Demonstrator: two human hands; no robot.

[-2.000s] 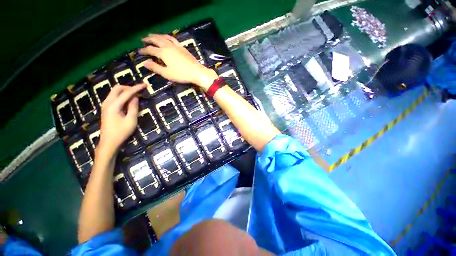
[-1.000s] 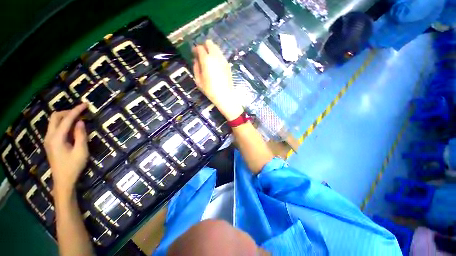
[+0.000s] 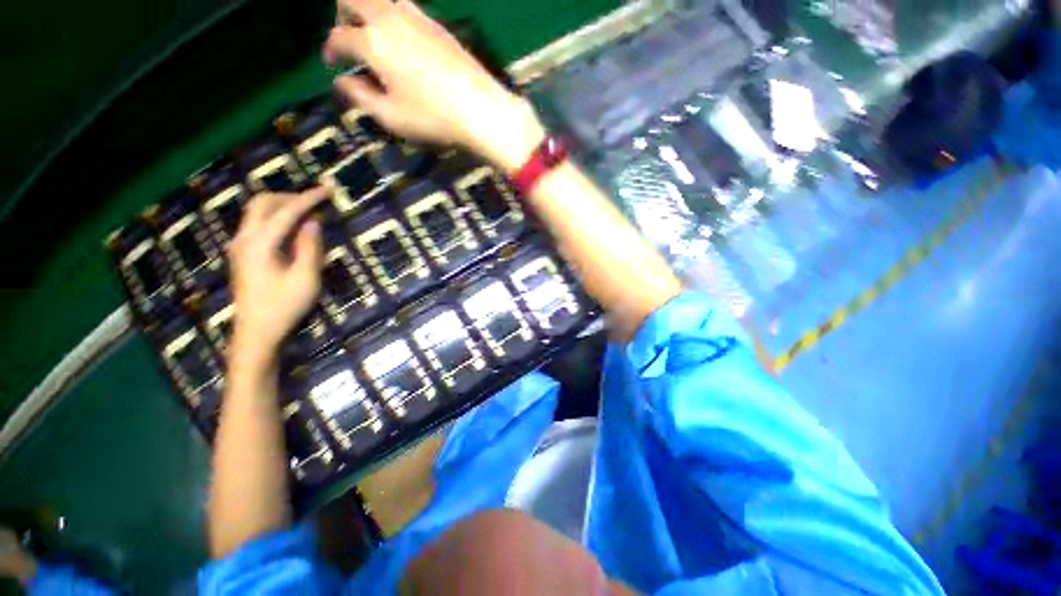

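Observation:
A large black tray (image 3: 250, 425) lies tilted on the green bench, with rows of black phone housings with pale metallic frames. My left hand (image 3: 273, 262) is over the tray's left half; its thumb and fingertips hold the corner of one housing (image 3: 363, 177), which sits raised and askew over the upper rows. My right hand (image 3: 413, 76), with a red wrist strap (image 3: 540, 164), is over the tray's top right corner, fingers apart. No part shows in it, but the view is blurred. Some housings in the lowest row have bright, shiny centres.
Clear blister trays (image 3: 669, 215) and grey wrapped packs (image 3: 652, 76) lie right of the black tray, with a white label (image 3: 794, 113). A person's dark cap (image 3: 945, 116) is at upper right. A brown carton (image 3: 405, 489) is below the bench edge. Yellow-black tape (image 3: 890, 274) marks the blue floor.
My right hand has moved from the blister trays to above the black tray's top right. My left hand still holds the housing's corner. The whole view has shifted.

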